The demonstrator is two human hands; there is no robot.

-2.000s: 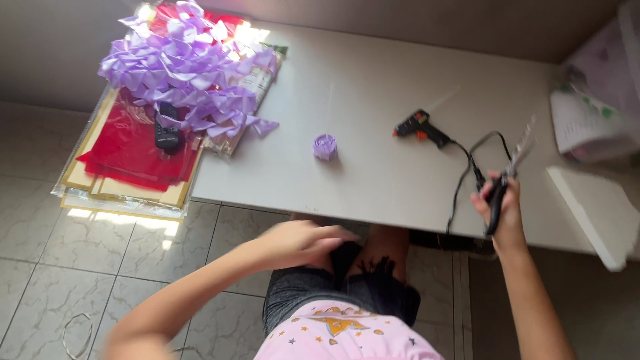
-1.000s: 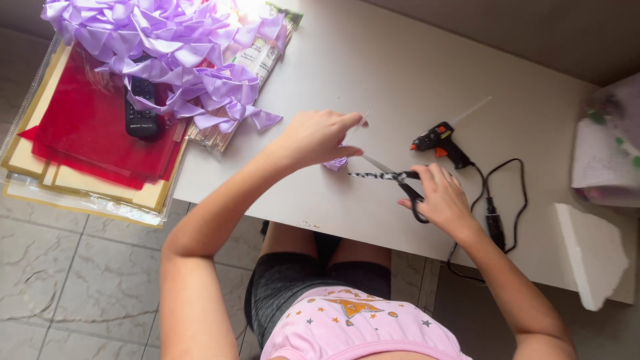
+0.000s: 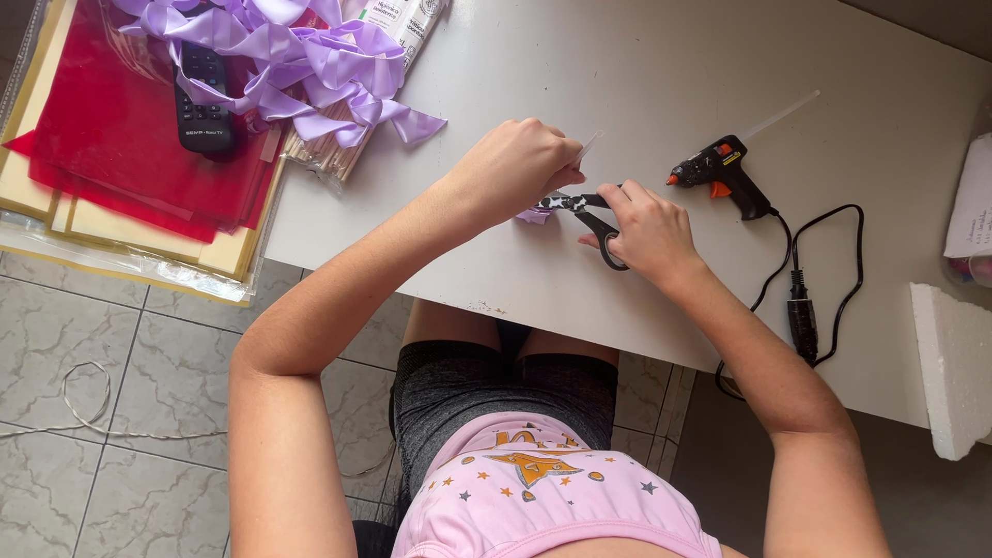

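Note:
My right hand [image 3: 649, 231] grips the black handles of a pair of scissors [image 3: 597, 221], whose black-and-white patterned part points left, toward my other hand. My left hand [image 3: 523, 167] is closed on a thin, clear strip [image 3: 589, 147] that sticks up past its fingers. Under the left hand, beside the scissors, part of a rolled lilac ribbon piece [image 3: 534, 215] shows on the white table [image 3: 542, 287]. The scissors' tips are mostly hidden by the left hand. To the right lies a black and orange glue gun [image 3: 721, 170] with a clear glue stick in it.
Folded lilac ribbon [image 3: 271, 54], a remote control [image 3: 203, 116], red sheets [image 3: 116, 139] in clear plastic and bagged wooden sticks [image 3: 325, 147] are at the left. A black cable [image 3: 860, 256] loops at the right, near a white foam piece [image 3: 949, 364] and a plastic container [image 3: 973, 201].
The scissors, held upright at the far right two seconds ago, have moved left to my left hand. My left hand has moved from above my lap to over the lilac ribbon piece.

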